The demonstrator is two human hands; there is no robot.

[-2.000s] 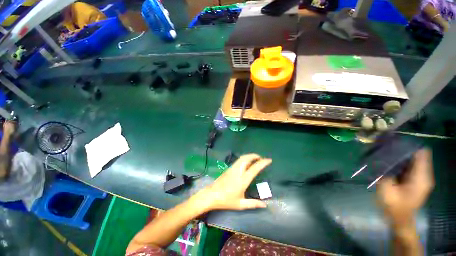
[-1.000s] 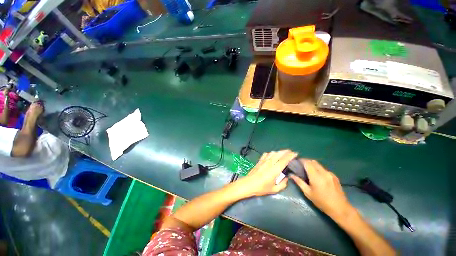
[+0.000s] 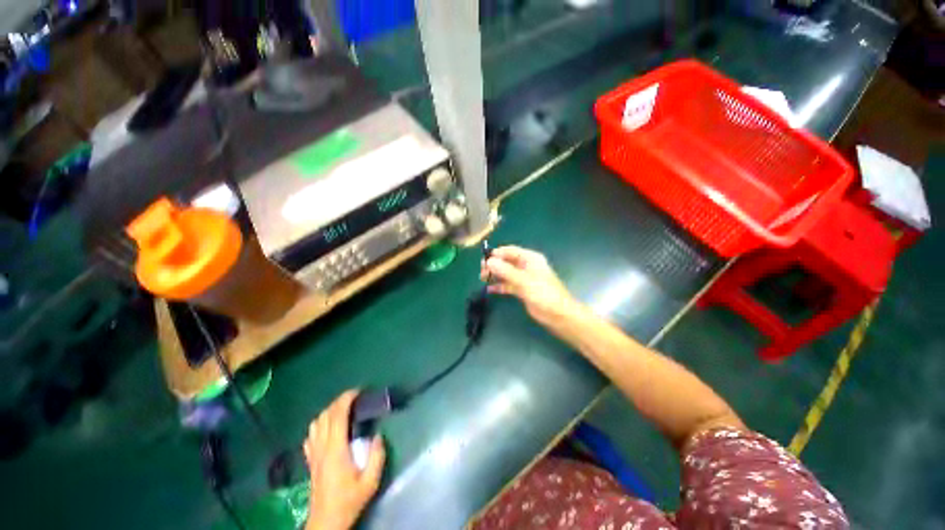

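My left hand [image 3: 337, 461] is closed around a small black power adapter [image 3: 373, 405], with a white block [image 3: 361, 451] beside it under the fingers. The adapter's black cord [image 3: 440, 375] runs up the bench to a bundled part [image 3: 476, 316]. My right hand [image 3: 513, 277] pinches the cord's end, with the DC plug [image 3: 487, 248] pointing up, near the silver instrument [image 3: 347, 197] and below the foot of the pale post. The instrument shows green digits. Its pale round knobs [image 3: 446, 217] are up and left of the plug, apart from it.
A bottle with an orange lid [image 3: 187, 248] and a phone [image 3: 203, 336] stand and lie on the wooden board [image 3: 171, 347] at left. The metal post [image 3: 456, 114] rises beside the instrument. A red basket [image 3: 715, 155] is at right, over a red stool [image 3: 819, 269].
The view has swung right, bringing the red basket in. My right hand has left the adapter and now holds the cord's plug end near the instrument. My left hand still holds the adapter.
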